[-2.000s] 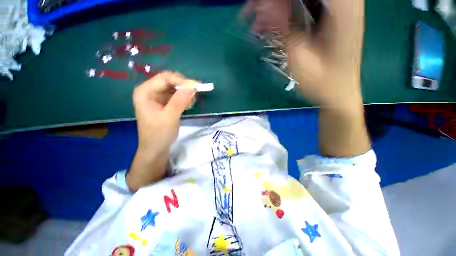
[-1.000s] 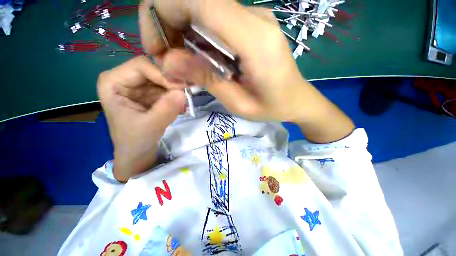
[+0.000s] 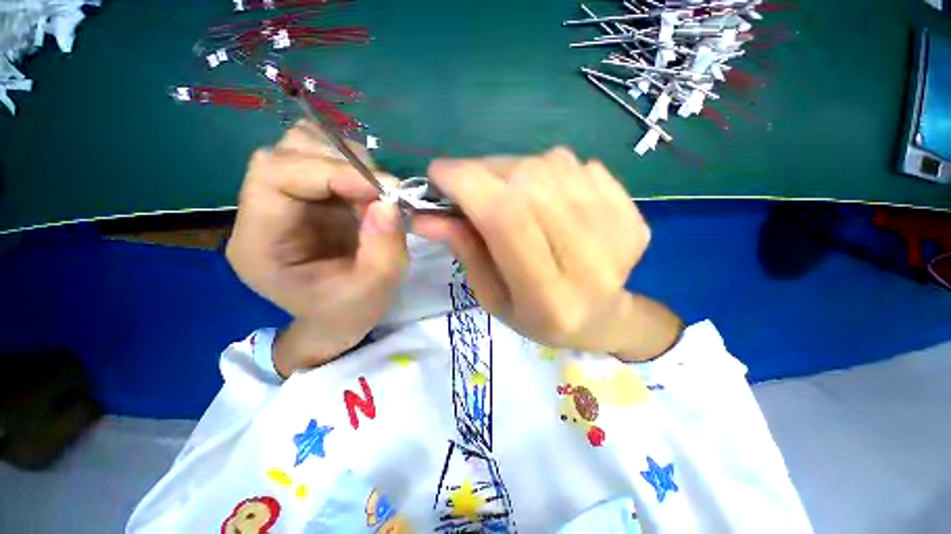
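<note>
My left hand (image 3: 318, 229) pinches a thin grey rod (image 3: 339, 143) and a white strip (image 3: 401, 194) between thumb and fingertips, in front of the table's near edge. The rod slants up and left from the pinch. My right hand (image 3: 553, 245) meets it from the right, its fingers closed on a dark, shiny small tool (image 3: 436, 207) that touches or nearly touches the white strip. The fingers hide most of the tool. Red leads (image 3: 235, 99) with small white ends lie on the green table behind my left hand.
A crossed pile of assembled pieces (image 3: 678, 57) with white tags and red tails lies at the back right. A heap of white strips (image 3: 31, 37) is at the far left. A digital scale (image 3: 931, 110) stands at the right edge.
The rod now sticks up from my left fingertips at the white strip. My right hand has lowered and turned, bringing the tool down beside the strip.
</note>
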